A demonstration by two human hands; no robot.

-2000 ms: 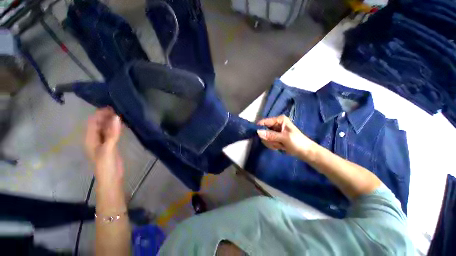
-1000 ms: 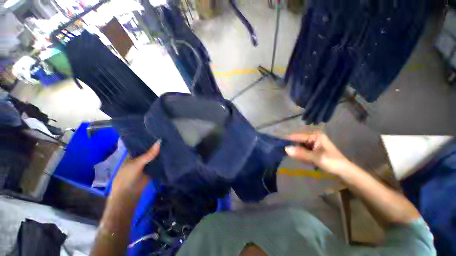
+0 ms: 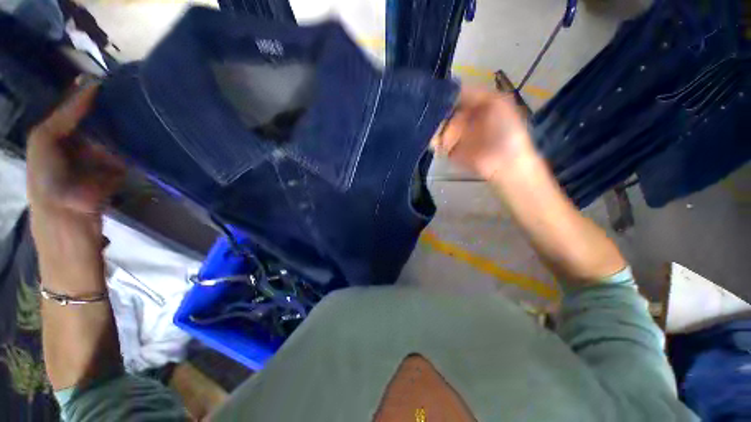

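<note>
A dark blue sleeveless denim garment (image 3: 329,198) is held up in front of me, its pointed collar (image 3: 346,107) towards the top and a small neck label (image 3: 269,46) inside. My left hand (image 3: 74,157), blurred, holds its left shoulder. My right hand (image 3: 482,128), also blurred, holds the right shoulder above the armhole (image 3: 423,185). No hanger can be made out inside the collar.
A blue crate (image 3: 222,336) of tangled black hangers (image 3: 255,301) is below the garment. Denim with pale dots (image 3: 626,91) hangs at the upper right. A white table corner (image 3: 708,298) with denim (image 3: 716,371) is at the lower right.
The garment has come closer and fills more of the view, held at both shoulders. My view has turned left from the table, and the hanger crate now shows below the garment.
</note>
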